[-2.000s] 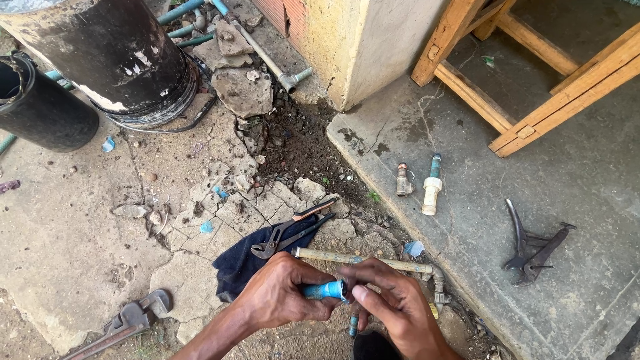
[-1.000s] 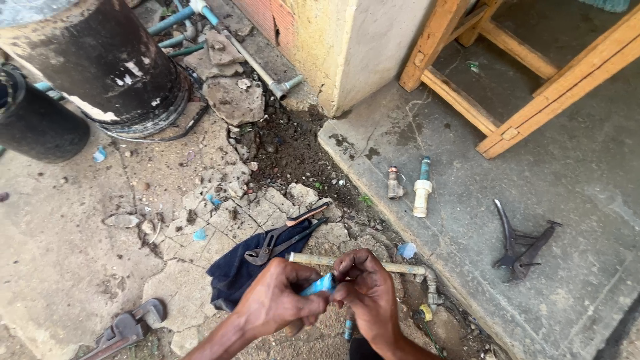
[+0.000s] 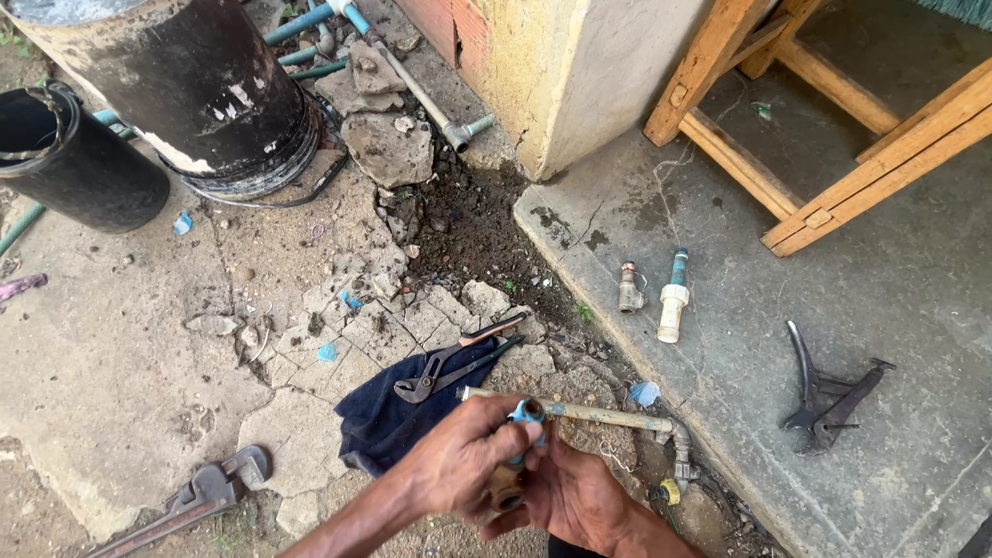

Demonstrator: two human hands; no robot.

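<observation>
My left hand (image 3: pixel 465 457) grips a pipe fitting with a blue part (image 3: pixel 528 411) at its top and a brownish open end (image 3: pixel 508 496) below. Against the fitting's right side rests my right hand (image 3: pixel 577 492), palm partly turned up with its fingers around the lower part; its exact hold is hidden. Just beyond my hands, slip-joint pliers (image 3: pixel 422 385) lie on a dark blue cloth (image 3: pixel 372 434). A beige pipe (image 3: pixel 604 415) with a metal elbow runs behind my right hand, and a yellow-ringed fitting (image 3: pixel 666 490) is near its end.
Locking pliers (image 3: pixel 825 403), a metal fitting (image 3: pixel 629 291) and a white-and-blue pipe piece (image 3: pixel 673 302) lie on the concrete step (image 3: pixel 744 380). A pipe wrench (image 3: pixel 201 488) is lower left. A black drum (image 3: pixel 225 93), a black bucket (image 3: pixel 85 163), a wall corner (image 3: pixel 566 93) and a wooden frame (image 3: pixel 744 167) stand farther back.
The held fitting has turned: its blue part, lying sideways between my hands before, now points up, and the brownish end shows below. My right hand has opened more, its palm turned up.
</observation>
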